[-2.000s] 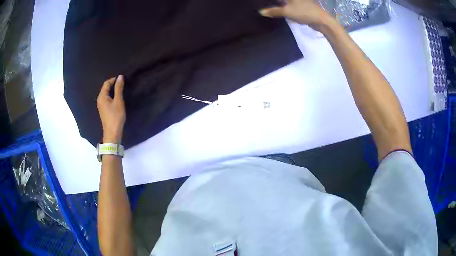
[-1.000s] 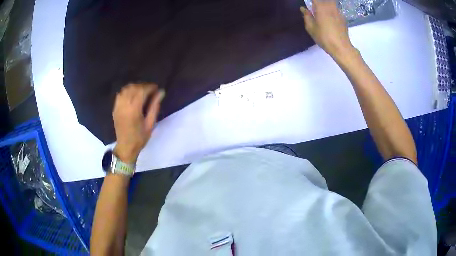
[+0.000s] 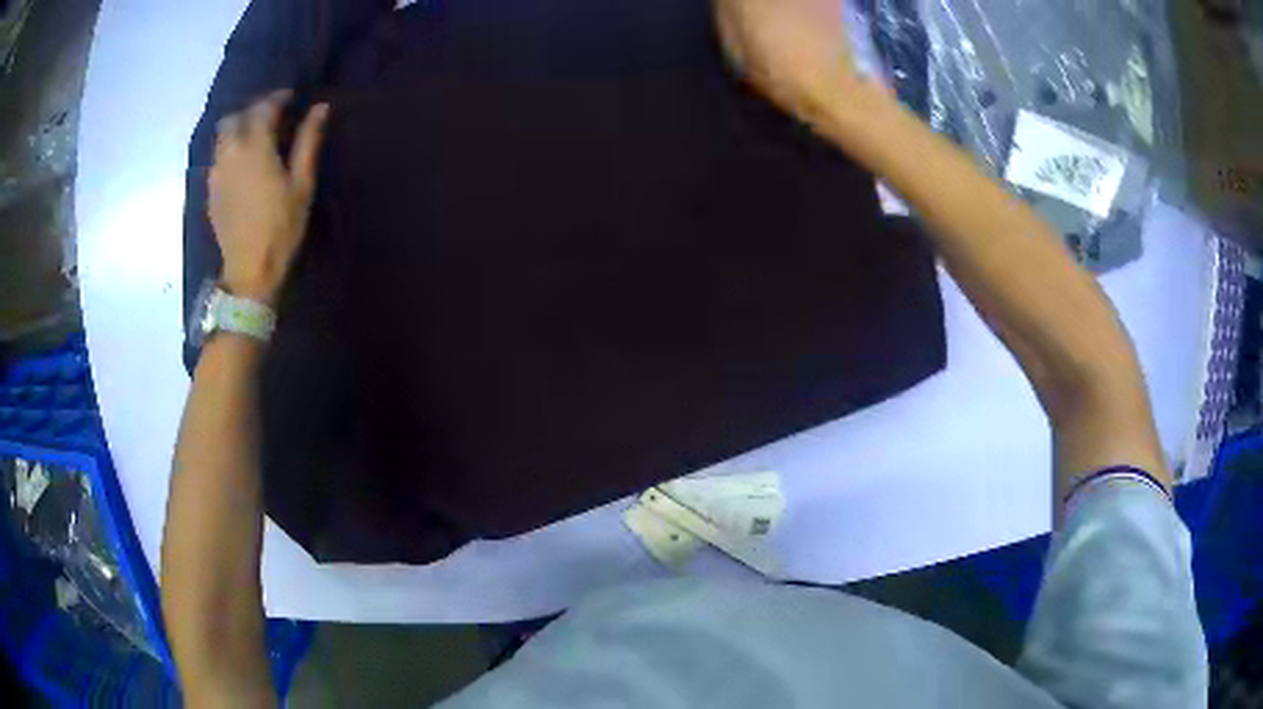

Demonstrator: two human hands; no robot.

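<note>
A dark jacket (image 3: 582,305) lies spread on the white-covered table, its near edge slanting up to the right. White hang tags (image 3: 713,515) stick out from under that near edge. My left hand (image 3: 261,201) lies on the jacket's upper left part, fingers apart, with a watch on the wrist. My right hand (image 3: 790,49) is at the jacket's top right, blurred and partly cut off by the top edge of the picture; whether it grips the cloth cannot be told.
A clear polybag with a white barcode sticker (image 3: 1067,164) lies at the upper right. A round sticker sheet (image 3: 1222,346) is at the table's right edge. A blue crate (image 3: 104,554) with clear bags stands at the lower left, and more blue shows at the lower right.
The view has shifted, so the jacket and tags appear lower. My left hand has moved up and left on the cloth. The tags now show fanned out. More of the polybag shows.
</note>
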